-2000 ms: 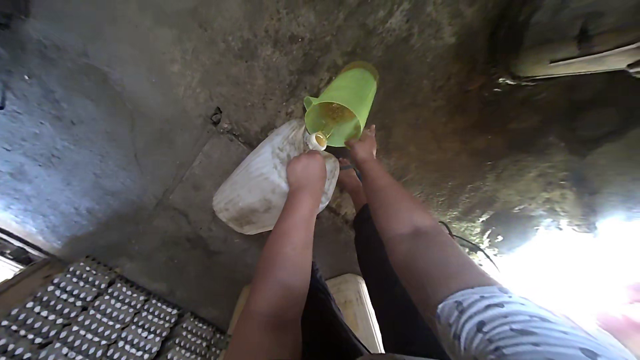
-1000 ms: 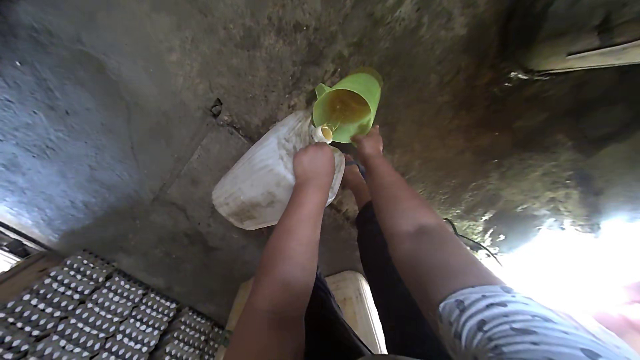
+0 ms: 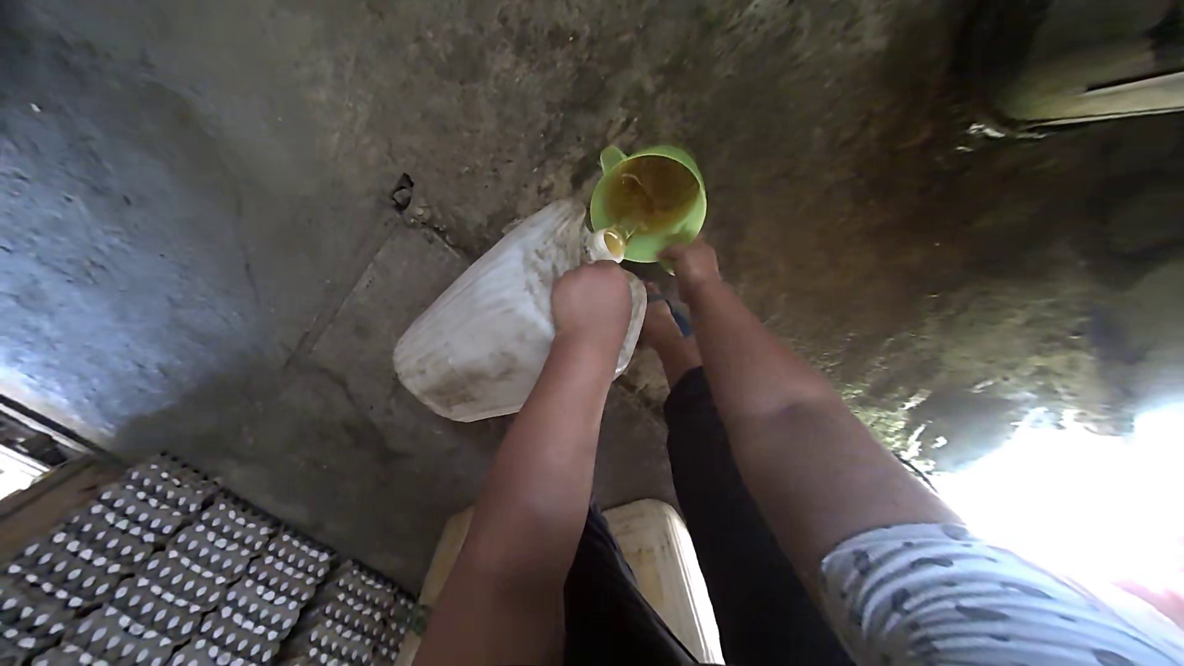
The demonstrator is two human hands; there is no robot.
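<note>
My left hand (image 3: 594, 301) grips a white plastic jerrycan (image 3: 490, 333) close to its neck, and the can lies tilted on its side. Yellowish liquid runs from the mouth of the can into a green plastic pitcher (image 3: 692, 217). My right hand (image 3: 692, 265) holds the pitcher at its lower right rim, with the opening turned toward me. Amber liquid stands inside it. The jerrycan's mouth is at the pitcher's rim; whether they touch I cannot tell. My fingers are partly hidden.
Stacked trays of eggs (image 3: 176, 564) fill the lower left. A yellowish plastic container (image 3: 652, 555) stands by my legs. Around them is a stained concrete floor (image 3: 314, 416), with a small hole (image 3: 402, 191) left of the can. A pale-edged object (image 3: 1101, 104) is at the upper right.
The pitcher has turned from lying tilted to a more upright stance, and its opening now faces me more. More liquid shows inside it. Both hands keep their holds.
</note>
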